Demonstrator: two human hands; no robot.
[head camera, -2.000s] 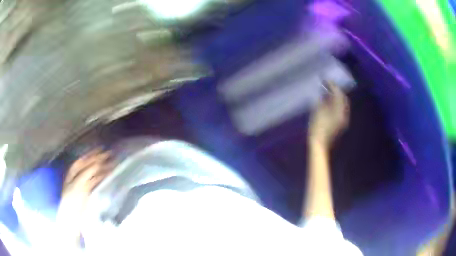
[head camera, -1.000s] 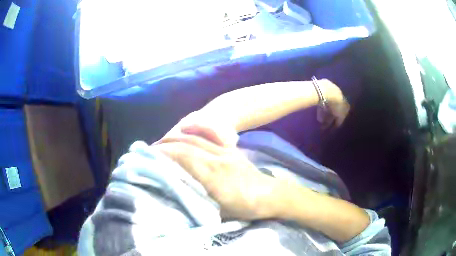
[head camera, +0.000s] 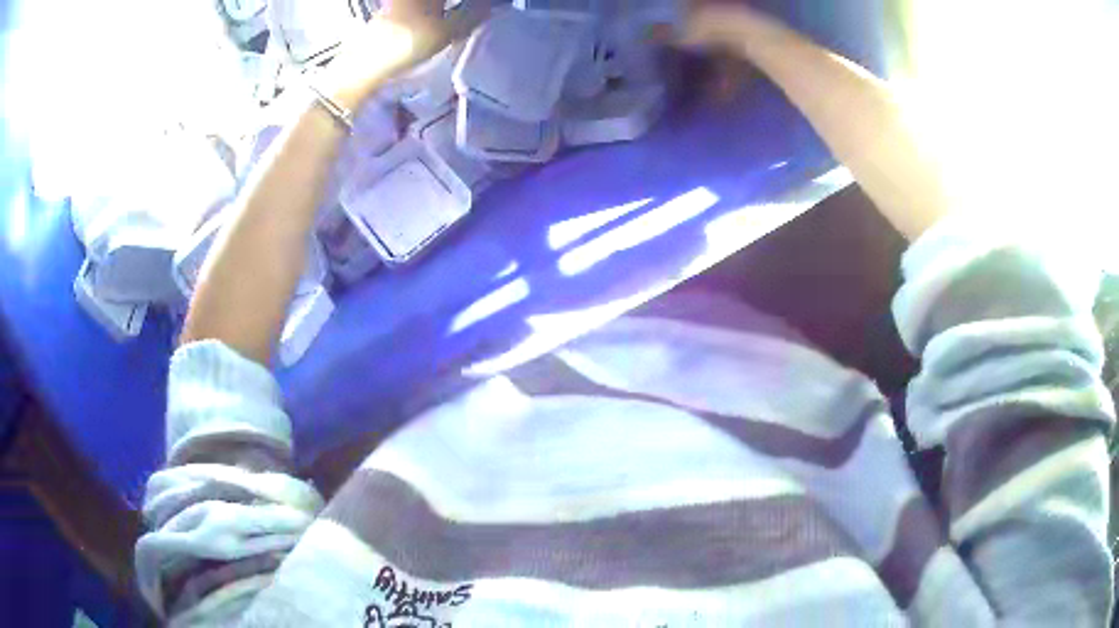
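Note:
White rounded-square plastic housings (head camera: 406, 200) lie in a loose heap in a blue bin (head camera: 491, 276) at the top left and centre. My left hand (head camera: 390, 52) is at the top edge over the heap, with a bracelet on the wrist. Its fingers are partly cut off and I cannot tell if they grip a housing. My right hand (head camera: 712, 27) is also at the top edge, at the right end of the heap. It is blurred and partly cut off, so its hold cannot be told.
The bin's shiny near rim runs diagonally in front of my striped sweater (head camera: 614, 448). A dark brown edge (head camera: 61, 478) shows at the lower left. Strong glare washes out the upper left and upper right.
The view has swung onto the heap of housings. My hands, one across my body and one low at the right a second ago, now both reach forward to the top edge.

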